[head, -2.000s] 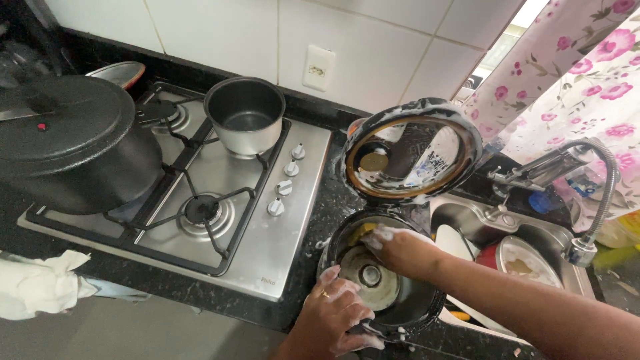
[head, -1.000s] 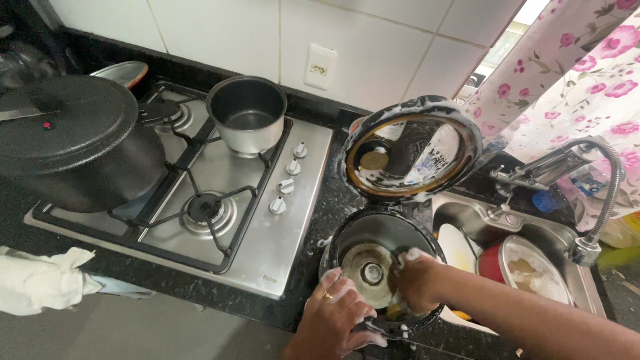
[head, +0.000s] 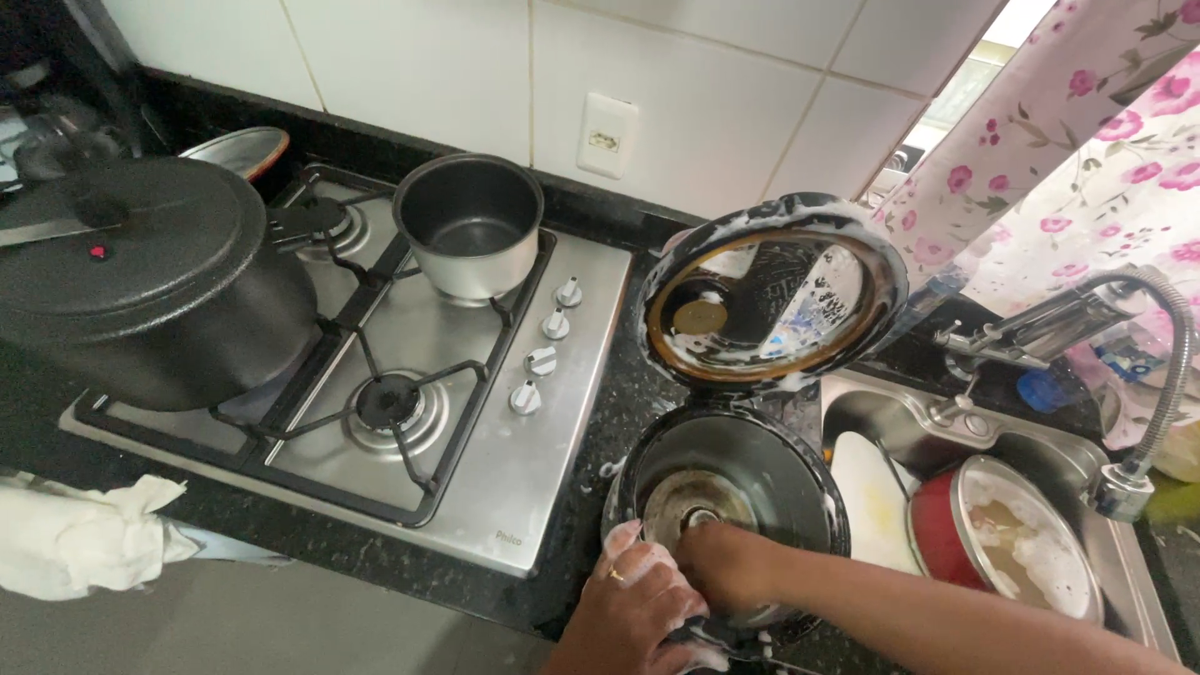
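A round black appliance pot with a soapy hinged lid raised behind it stands on the dark counter between hob and sink. My left hand, foamy and wearing a ring, grips the pot's near left rim. Inside the pot, low at the near side, is my right hand, its fingers curled and mostly hidden below the wrist; what it holds does not show now. A round center piece shows in the pot's bottom, beside the right hand.
The sink at right holds a red pot of soapy water and a white plate, under a spring-hose faucet. The gas hob carries a large black pot and a small saucepan. A white cloth hangs at left.
My right hand has moved inside the pot from the back, through the right side, to the near side. A yellow thing under its fingers two seconds ago is hidden now. My left hand stays at the rim.
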